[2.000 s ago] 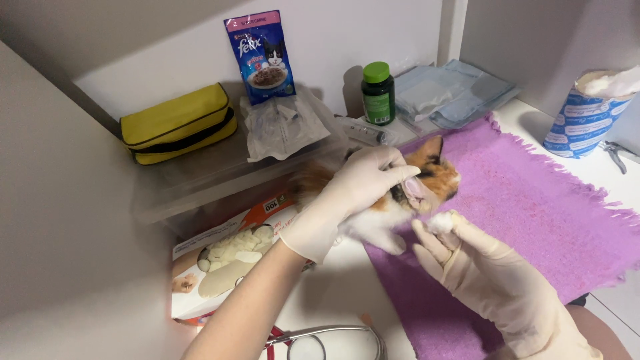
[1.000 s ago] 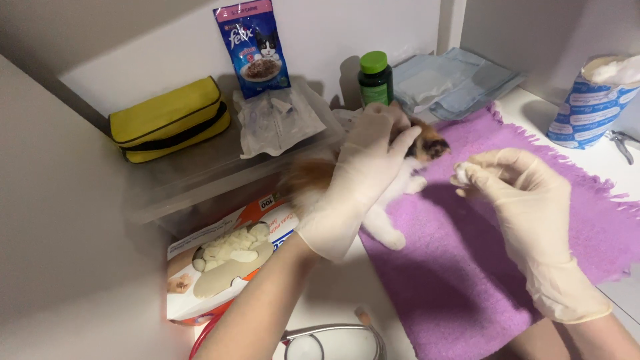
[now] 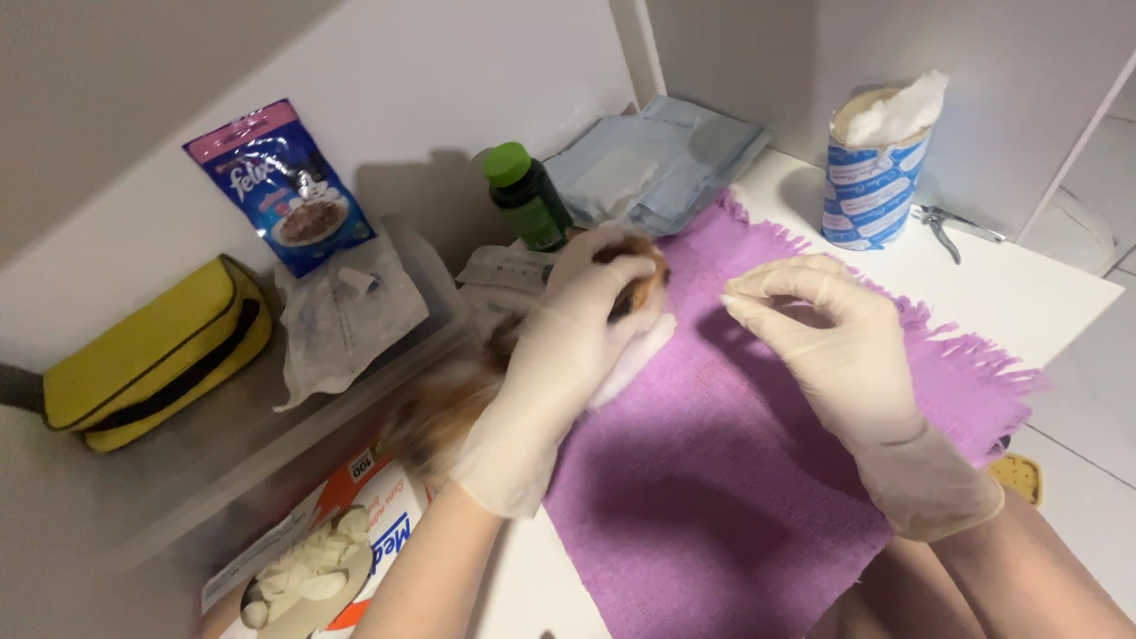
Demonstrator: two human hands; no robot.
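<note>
A calico kitten (image 3: pixel 444 413) with orange, black and white fur lies at the edge of a purple fringed cloth (image 3: pixel 692 470). My left hand (image 3: pixel 577 328), in a cream disposable glove, is wrapped around its head and neck; a white leg shows beneath the fingers. The face is mostly hidden. To the right, above the cloth and apart from the kitten, my gloved right hand (image 3: pixel 821 328) pinches thumb and fingertips together. A trace of white shows at those fingertips, too small to identify for certain.
Behind stand a green-capped bottle (image 3: pixel 528 200), folded blue pads (image 3: pixel 657 160), a cotton roll (image 3: pixel 879 169) and nail clippers (image 3: pixel 954 226). At left are a yellow zippered case (image 3: pixel 160 355), a cat food pouch (image 3: pixel 284 191) on a plastic container (image 3: pixel 435 293), and a glove box (image 3: pixel 311 550).
My right hand has moved away from the kitten's head, where it was two seconds ago with a white cotton piece. My left hand still holds the kitten. The view has shifted.
</note>
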